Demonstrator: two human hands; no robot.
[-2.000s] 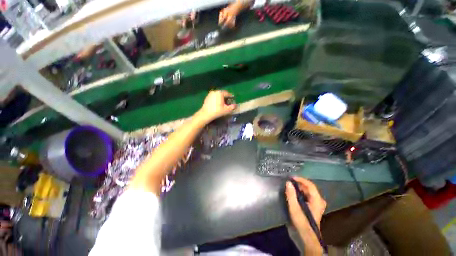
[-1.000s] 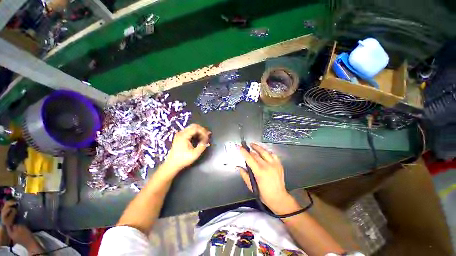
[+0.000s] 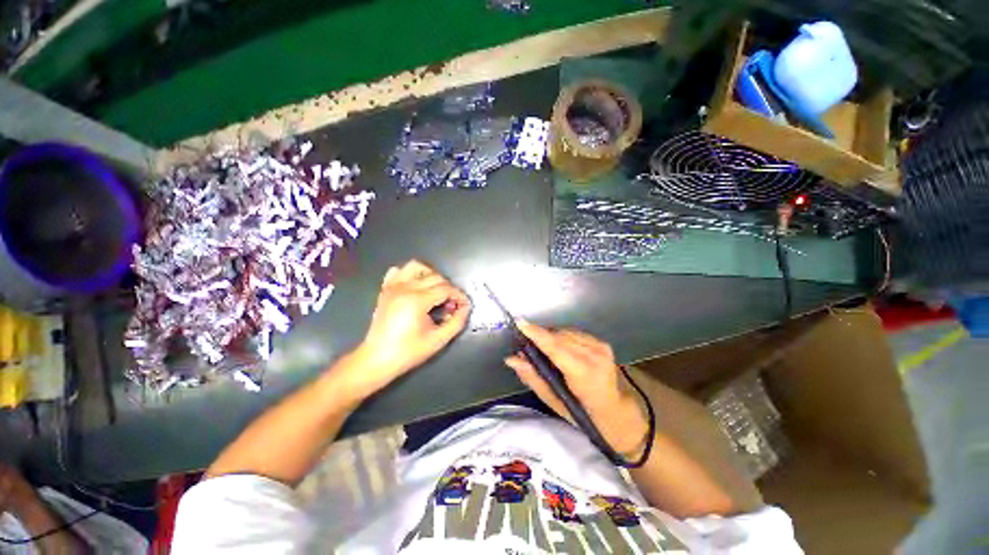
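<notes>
My right hand [image 3: 575, 379] is closed round a slim black pen-shaped tool, likely a soldering iron [image 3: 551, 374], with a black cord by the wrist. Its fine metal tip points up and left at a small silvery-white part [image 3: 488, 310] on the dark bench. My left hand [image 3: 415, 317] is beside that part, thumb and fingertips pinched together at its left edge. Whether the fingers hold the part or something else is too small to tell.
A large heap of white and reddish slips [image 3: 244, 260] lies left, beside a purple-rimmed fan [image 3: 67, 217]. Behind are blue-silver parts [image 3: 450, 146], a white perforated piece [image 3: 530, 143], a tape roll [image 3: 593, 130], a black coil [image 3: 721, 171] and an open carton [image 3: 797, 141]. A large cardboard box [image 3: 846, 407] stands right.
The view has shifted down towards the bench. My left hand has come back from the belt's edge to the bench front. My right hand has moved left, bringing the tool's tip to the small part.
</notes>
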